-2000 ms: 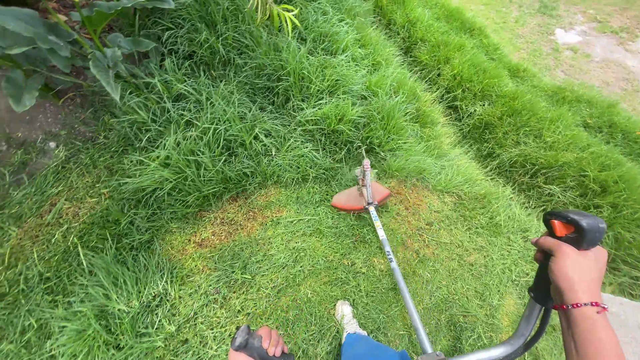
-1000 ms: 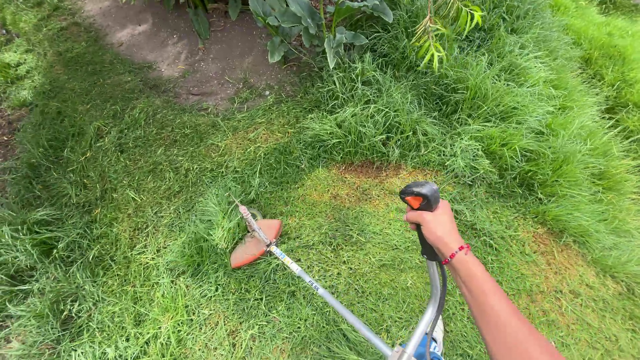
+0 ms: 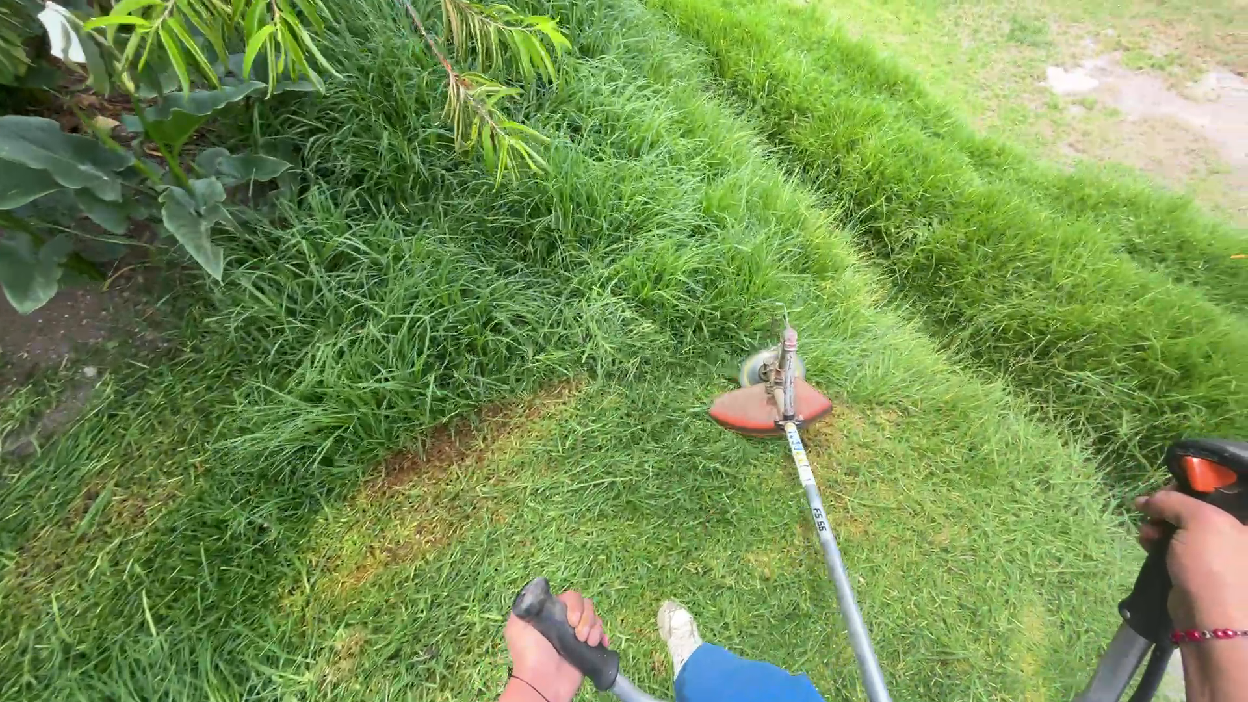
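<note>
My left hand (image 3: pixel 551 648) is closed around the black left handle grip (image 3: pixel 565 634) of a brush cutter, at the bottom centre. At the right edge, my right hand (image 3: pixel 1204 561) holds the black control handle (image 3: pixel 1150 585) with its orange switch; a red beaded bracelet is on that wrist. The metal shaft (image 3: pixel 840 585) runs up from the bottom to an orange guard (image 3: pixel 756 408) and the cutting head (image 3: pixel 770 368), which lies low at the border between short and tall grass. What spins at the head is blurred.
Tall grass (image 3: pixel 546 234) stands beyond the head, with another tall strip (image 3: pixel 975 214) at the right. Broad-leaved plants (image 3: pixel 185 214) and bare soil are at the upper left. A leafy branch (image 3: pixel 478 107) hangs at the top. My light shoe (image 3: pixel 679 629) stands on short grass.
The cutter head was swung to the left one second ago and is now back at the right, against the tall grass. My left hand, out of view then, shows again. The view has turned right.
</note>
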